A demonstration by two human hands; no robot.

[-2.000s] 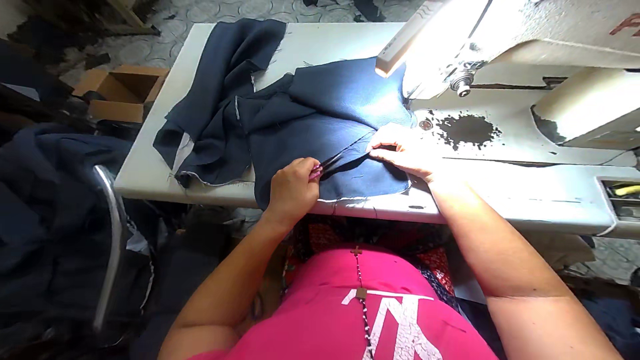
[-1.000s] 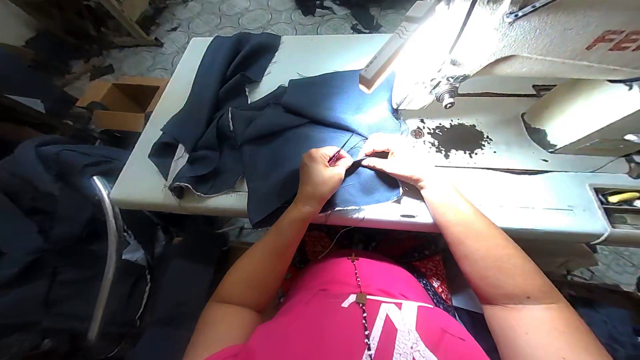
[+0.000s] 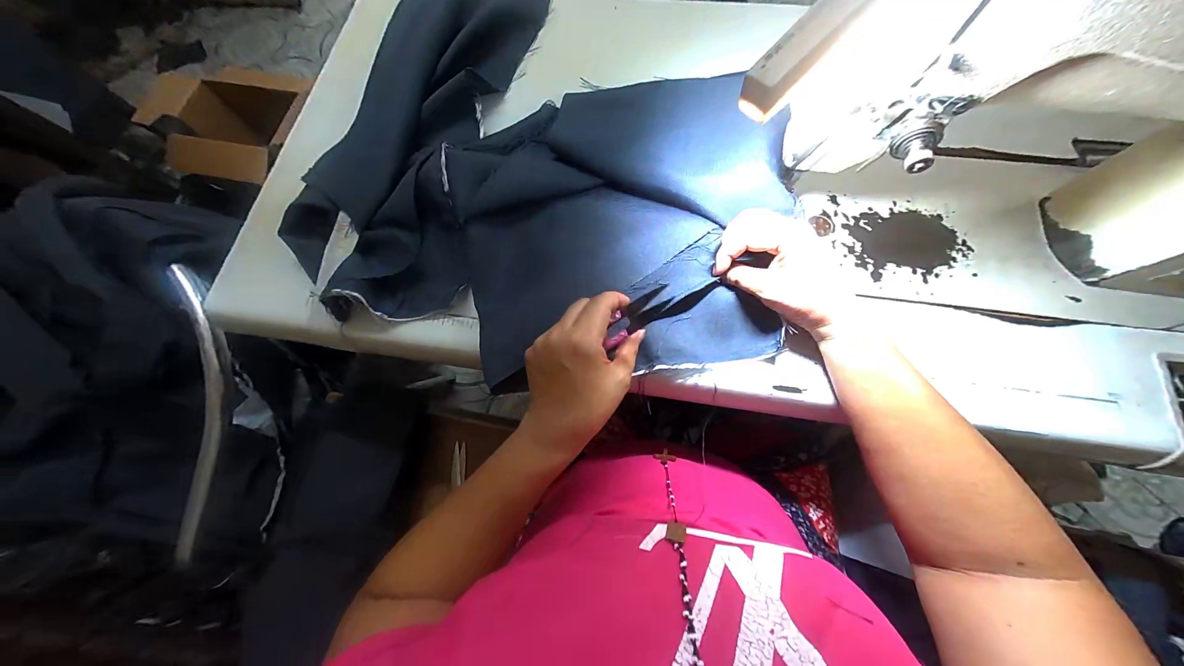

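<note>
Dark blue fabric [image 3: 583, 240] lies folded and bunched on the white sewing machine table [image 3: 444, 342], with frayed edges. My left hand [image 3: 583, 361] holds small thread snips [image 3: 640, 314] with dark blades and a pinkish-purple handle; the blades stand apart and point right over the cloth. Just right of the blade tips, my right hand [image 3: 772, 268] pinches a fold of the fabric between thumb and fingers. Loose threads lie on the cloth near that pinch. The sewing machine head [image 3: 916, 139] stands beyond my right hand, its lamp glare washing out part of the view.
A dark worn patch [image 3: 902, 242] marks the machine bed. At the left, dark garments [image 3: 92, 342] are heaped by a curved metal bar [image 3: 211, 416]. An open cardboard box [image 3: 217, 157] sits behind on the floor. Scissors [image 3: 459, 462] lie below the table edge.
My left hand with the snips has drawn back from my right hand since one second ago, when the two were close together. The right hand still pinches the cloth. The view has shifted.
</note>
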